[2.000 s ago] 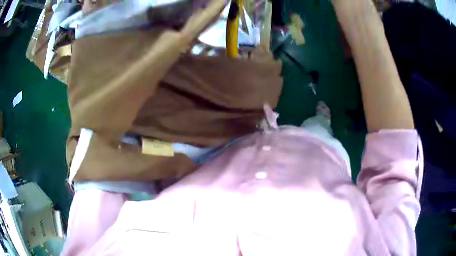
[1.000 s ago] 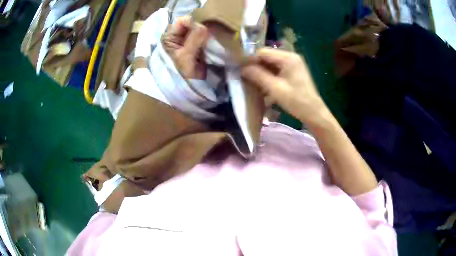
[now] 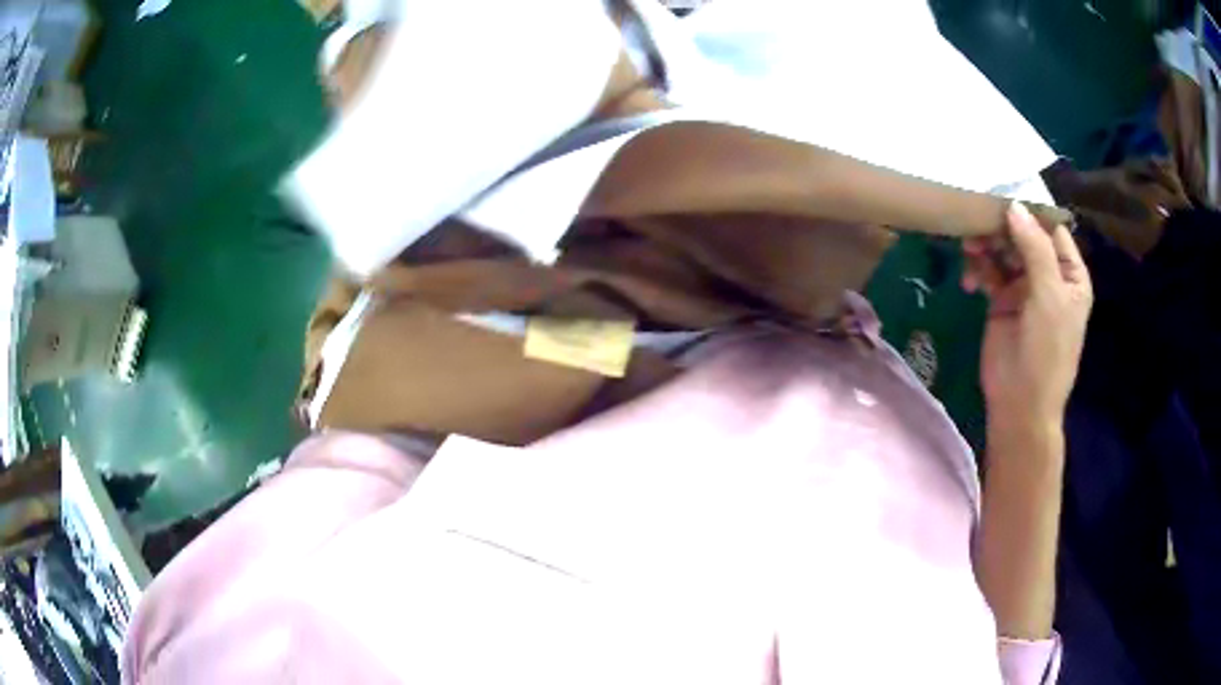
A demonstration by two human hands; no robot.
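Note:
A bundle of brown fabric panels point(image 3: 442, 368) lies against my pink shirt, across my left forearm side, with a cream-yellow ticket point(image 3: 580, 344) on it. White pieces point(image 3: 803, 80) are layered over the brown at the top of the view, and one white flap point(image 3: 469, 121) hangs at the upper left, blurred. My right hand point(image 3: 1031, 254) pinches the right corner of a brown and white piece between thumb and fingers and holds it stretched out to the right. My left hand is not visible; the cloth covers that area.
Green floor shows at the left with scraps on it. A pale box point(image 3: 87, 301) stands at the left edge, with a white-edged rack point(image 3: 101, 515) below it. A dark navy cloth pile point(image 3: 1138, 442) fills the right side. Brown cloth point(image 3: 1118, 194) lies at the upper right.
My right hand has moved from the middle out to the right, spreading a piece. My left hand has gone out of sight. The yellow rail has left the view, and the ticket shows again.

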